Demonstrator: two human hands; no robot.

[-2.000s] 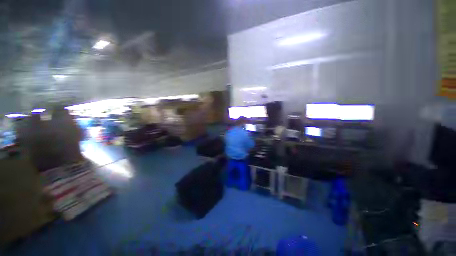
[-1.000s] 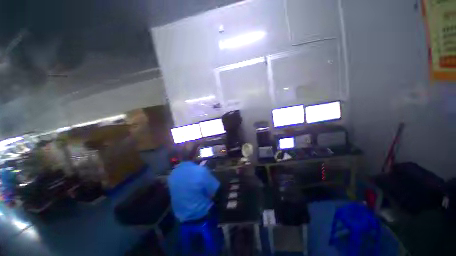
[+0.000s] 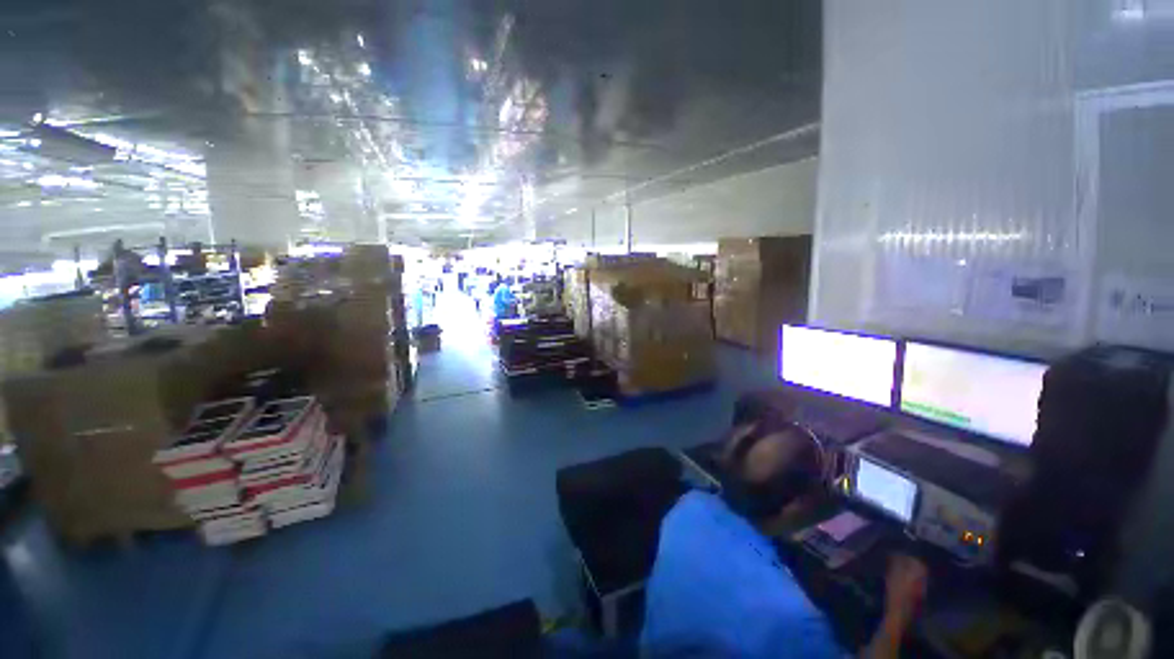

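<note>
Neither of my hands is in the picture. Nearest in front of me, at the lower right, a person [image 3: 727, 579] in a light blue shirt bends over the dark test bench, with one hand over it. The grey radio communication tester [image 3: 955, 528] has a lit screen on its left and orange lights on its right. A small pink-white item [image 3: 843, 525] lies in front of it. Two bright monitors [image 3: 837, 364] stand above the tester.
A black PC tower [image 3: 1094, 431] and a small white fan [image 3: 1112, 631] are at the right. Black covered stacks [image 3: 624, 496] stand left of the person. Red-and-white boxes [image 3: 270, 464], large cartons [image 3: 650, 328] and blue floor [image 3: 444, 470] lie beyond.
My view has turned left and come closer to the bench. The person, monitors and tester now appear larger and further right, and the second pair of monitors is out of view.
</note>
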